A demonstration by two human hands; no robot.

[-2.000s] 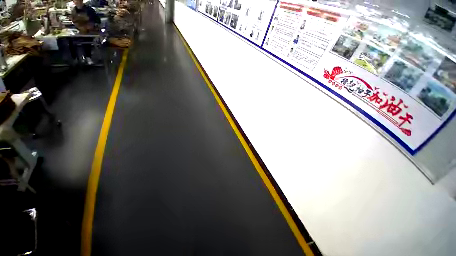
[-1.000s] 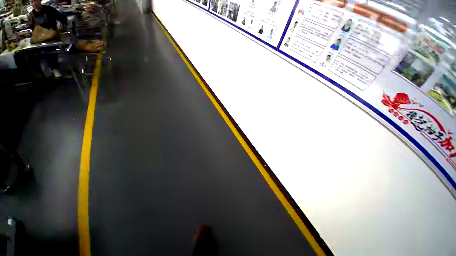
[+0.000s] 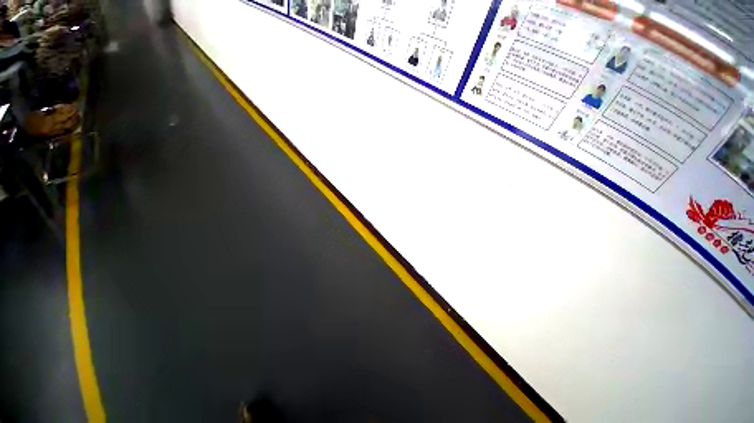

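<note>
Neither of my hands shows clearly in the head view. A small dark, brownish blurred shape (image 3: 258, 412) is cut off by the bottom edge, left of the middle; I cannot tell what it is. Nearest in front of me is a dark grey floor aisle (image 3: 223, 273) between a left yellow line (image 3: 75, 273) and a right yellow line (image 3: 364, 231). No held object is in view.
A white wall (image 3: 513, 240) runs along the right, with blue-framed notice boards (image 3: 546, 74) bearing photos and text. At the upper left, a brown heap (image 3: 51, 121) lies on a bench beside the left line, with more brown piles behind.
The view has moved forward and turned right. The left line and benches have shifted left, and the person seen at the bench is no longer visible. The dark shape at the bottom has shifted left and lower.
</note>
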